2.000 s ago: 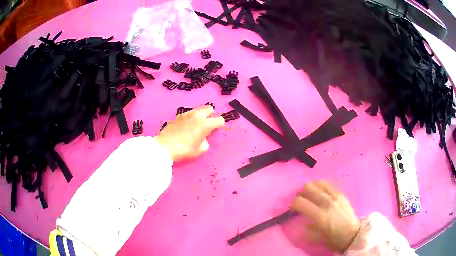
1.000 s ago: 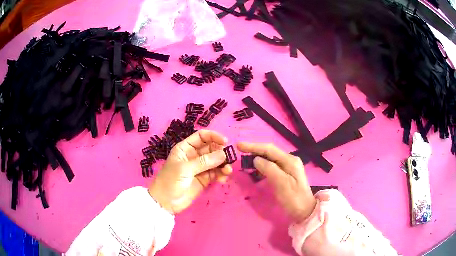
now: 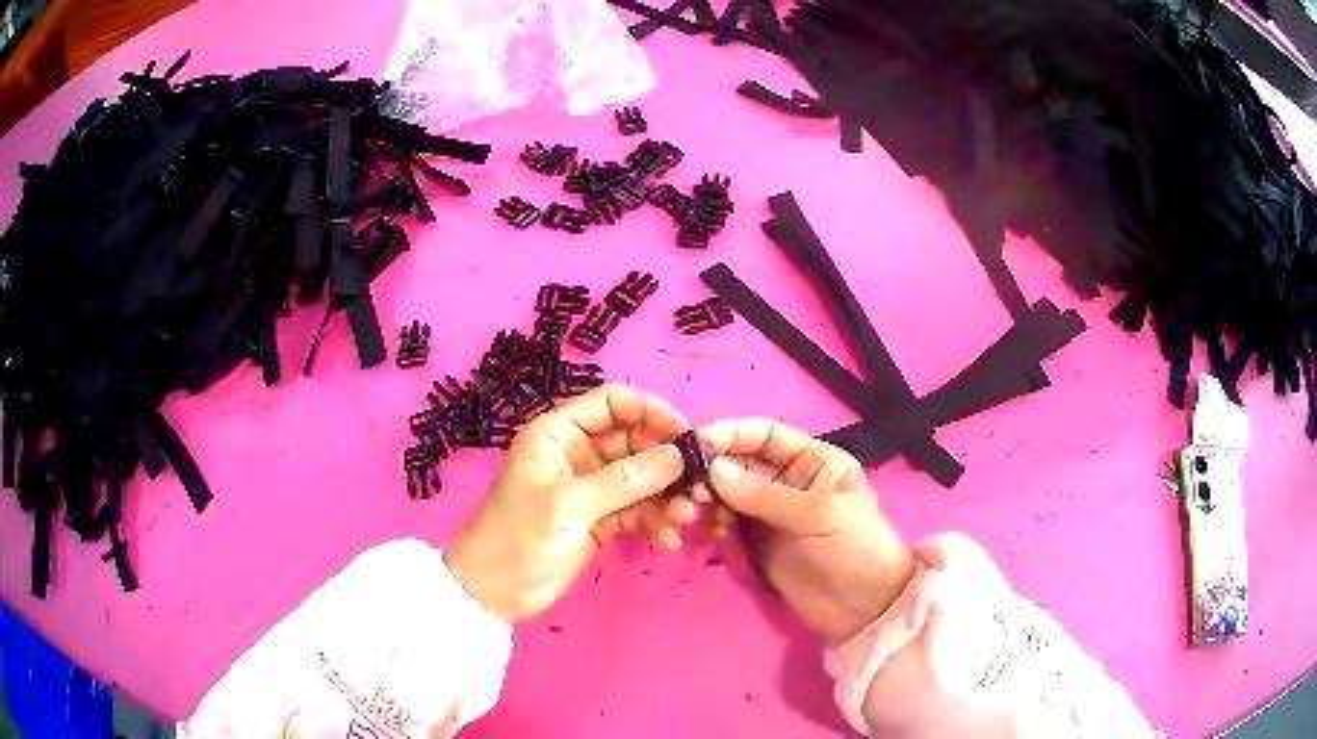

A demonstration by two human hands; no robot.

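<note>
My left hand (image 3: 571, 498) pinches a small black buckle half (image 3: 693, 459) between thumb and fingers, in front of me at the centre. My right hand (image 3: 802, 513) meets it from the right, fingertips closed at the buckle's slotted end. The strap in my right hand is mostly hidden by the fingers and palm; how far it sits in the slot cannot be told. Loose buckle halves (image 3: 506, 378) lie just beyond my left hand, and another cluster (image 3: 621, 181) lies farther back.
Several loose straps (image 3: 823, 339) cross right of centre. A shaggy strap pile (image 3: 188, 246) is at left, a larger strap heap (image 3: 1040, 130) at upper right. A clear plastic bag (image 3: 520, 58) lies at the top, a smartphone (image 3: 1216, 556) at right on the pink table (image 3: 621, 650).
My left hand came back from the buckles with one buckle half. My right hand brought a strap up from the near right, and both hands now meet at the buckle.
</note>
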